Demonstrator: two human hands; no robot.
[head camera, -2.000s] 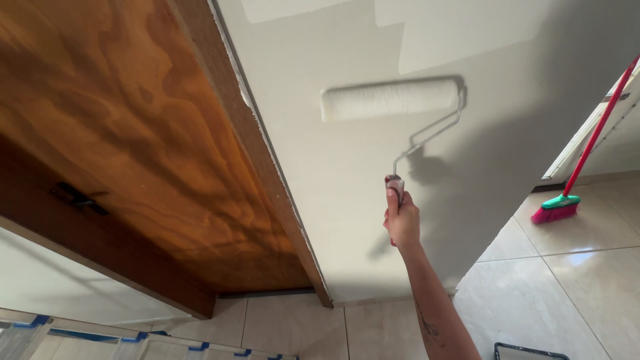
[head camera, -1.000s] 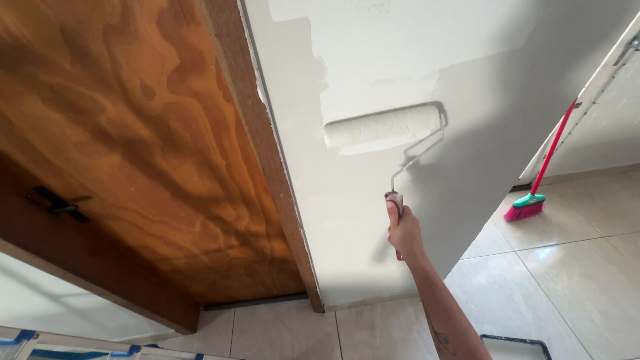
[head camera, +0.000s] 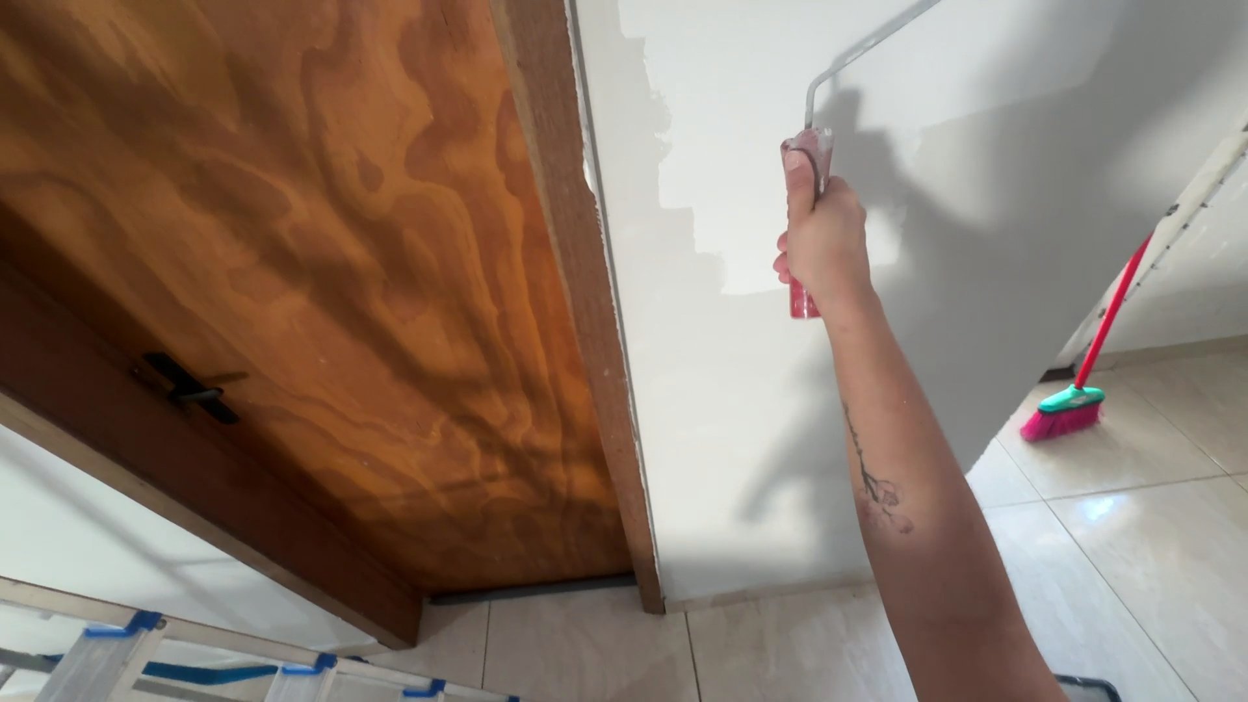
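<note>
My right hand (head camera: 824, 229) is closed around the red, paint-marked handle of a paint roller (head camera: 807, 292), with the arm stretched up along the wall. The roller's bent metal rod runs up to the right and leaves the top of the view, so the roller sleeve is out of sight. Behind the hand, the wall (head camera: 721, 390) carries a brighter coat with a stepped edge in its upper part and a greyer tone below. The arm casts a shadow on it. My left hand is not in view.
A brown wooden door (head camera: 322, 244) with a black handle (head camera: 190, 388) and a wooden frame (head camera: 575, 253) stand left. An aluminium ladder (head camera: 224, 639) with blue parts is at lower left. A pink and green broom (head camera: 1068, 409) rests on floor tiles at right; a black tray edge (head camera: 1087, 685) shows below.
My right hand has moved up the wall with the roller, whose sleeve has gone out of view at the top. The brighter coat now reaches lower on the wall than two seconds ago.
</note>
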